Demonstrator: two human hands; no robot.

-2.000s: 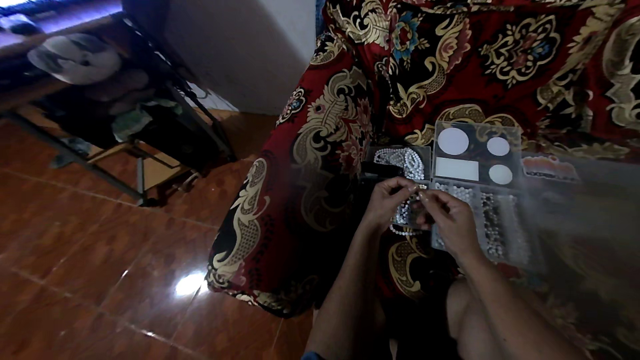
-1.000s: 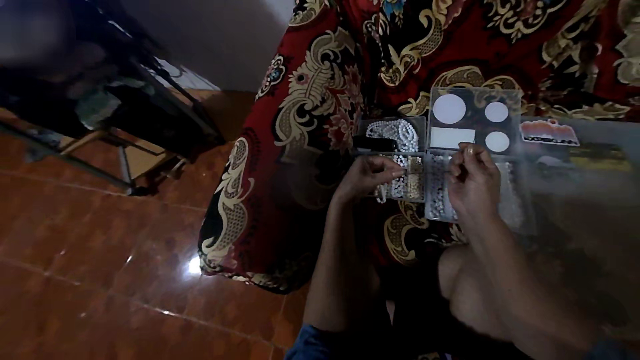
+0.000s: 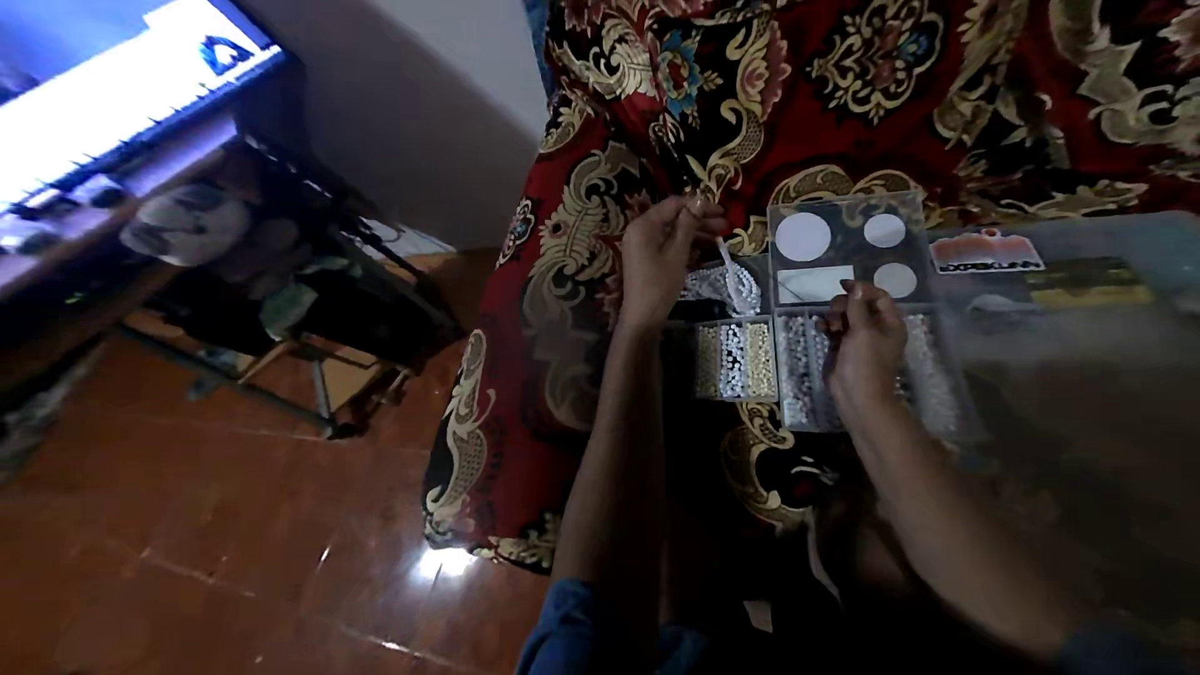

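My left hand (image 3: 661, 253) is raised above the left side of the bead containers, thumb and fingertips pinched together; what lies between them is too small to tell. Below and to its right lies a looped strand of white beads (image 3: 741, 289). My right hand (image 3: 867, 347) hovers over a clear plastic compartment box of beads (image 3: 797, 412), fingertips close together near a white rectangle on its lid; whether it holds something is unclear. A smaller compartment box (image 3: 708, 384) with cream and white beads sits left of the larger one.
The boxes rest on a sofa with a red, black and gold patterned cover (image 3: 581, 281). A clear plastic sheet or lid (image 3: 1078, 375) and a decorated tag (image 3: 986, 253) lie at the right. A desk with a lit screen (image 3: 122, 103) stands at the left.
My left hand has moved from over the small bead box, up and away from it, and now that box shows more fully. My right hand has stayed near the larger box.
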